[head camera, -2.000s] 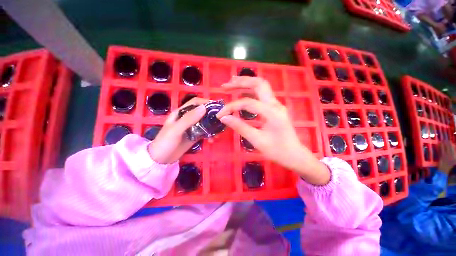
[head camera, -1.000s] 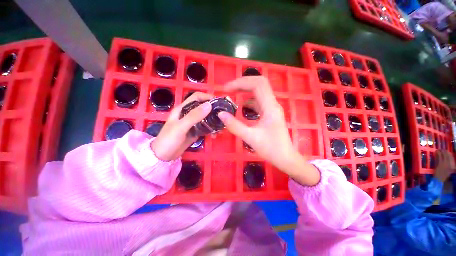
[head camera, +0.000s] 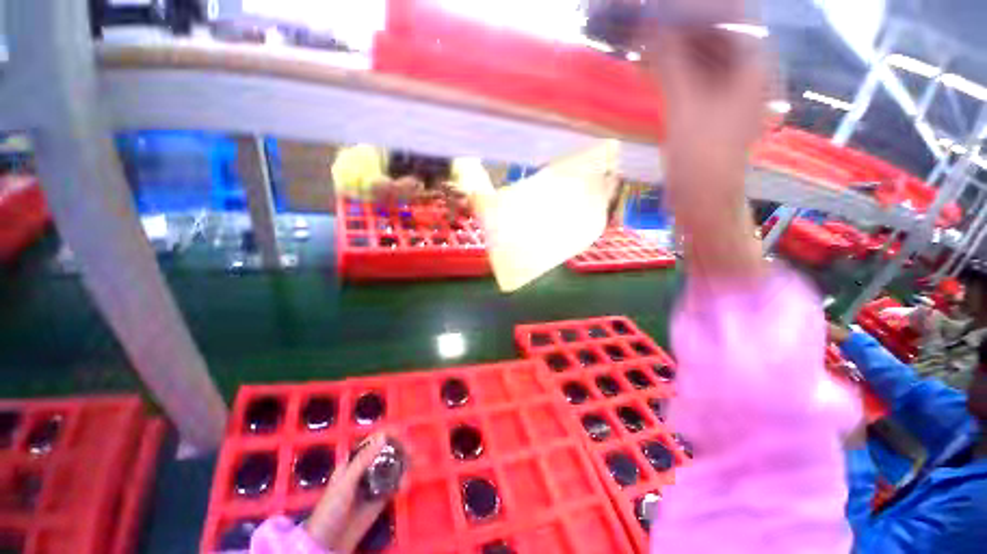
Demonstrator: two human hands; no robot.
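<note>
My left hand (head camera: pixel 344 500) is low at the centre left, shut on a small stack of round black watch heads (head camera: pixel 383 472) over the red foam tray (head camera: pixel 420 406). The tray has dark round watch heads in some pockets and bare pockets on its right side. My right hand (head camera: pixel 709 81) is raised to the overhead shelf at the top of the view. It is blurred and partly cut off; dark shapes show at its fingers, and whether it holds them cannot be told.
The shelf edge (head camera: pixel 325 103) crosses above the green bench (head camera: pixel 303 325), with a grey post (head camera: pixel 130 260) at left. Other trays stand left, right and across. A pale yellow sheet (head camera: pixel 552 222) shows under the shelf. A person in blue (head camera: pixel 920 390) is at right.
The view has tilted up. My right hand has left the watch heads and risen to the shelf. My left hand still holds the stack, now lower in the view.
</note>
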